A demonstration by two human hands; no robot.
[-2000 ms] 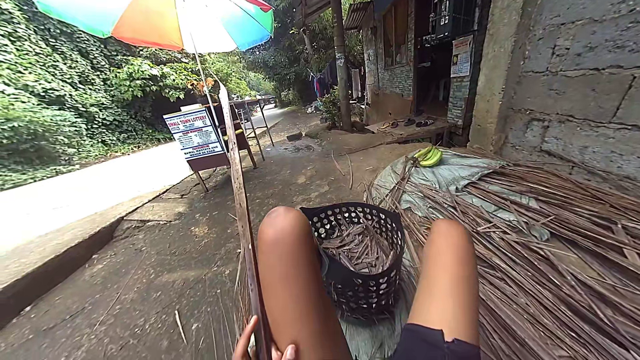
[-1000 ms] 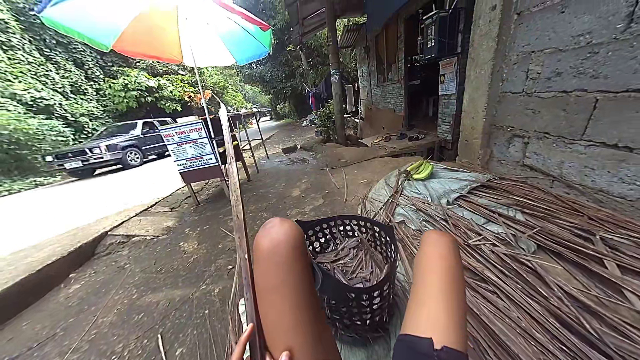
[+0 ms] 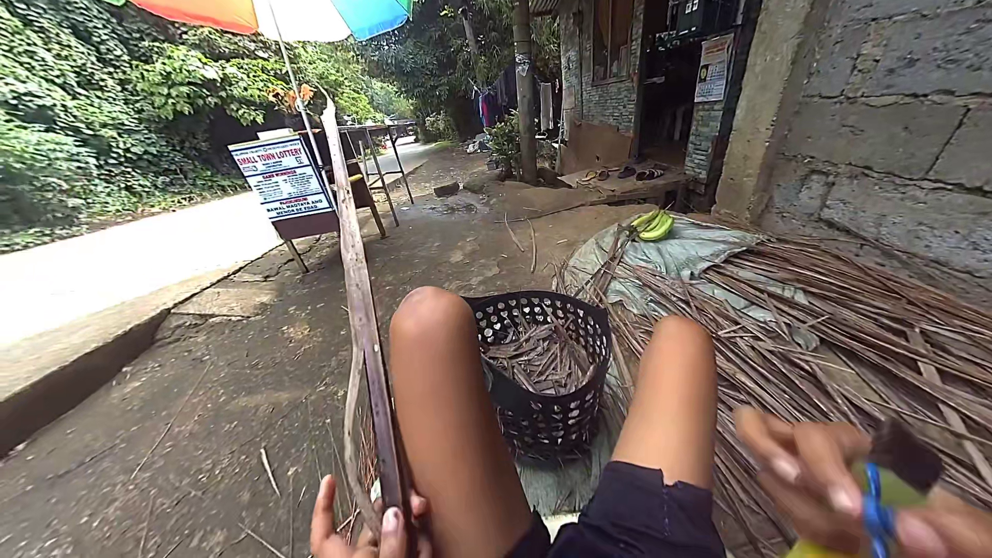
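At the bottom left, my left hand (image 3: 372, 527) grips the lower end of a long, dry palm-frond stalk (image 3: 358, 271), which stands nearly upright beside my left knee. My right hand (image 3: 814, 465) is at the lower right, blurred, with bent fingers close to a blurred dark, green and blue object (image 3: 876, 488). More fingers show below that object; whose they are and what is gripped cannot be told. Between my knees sits a black perforated plastic basket (image 3: 550, 426) holding broken dry plant pieces (image 3: 542, 356).
Long dry stalks (image 3: 868, 333) lie on the right, partly over a pale green sheet (image 3: 682, 252) with green bananas (image 3: 653, 225) on it. A concrete block wall (image 3: 891, 132) borders them. Ahead left stand a printed sign (image 3: 283, 178) and a multicoloured umbrella (image 3: 302, 15) beside the road.
My right hand and the dark, green and blue object have come into view at the lower right. The vehicle seen on the road one second ago is gone from view. My left hand remains on the stalk.
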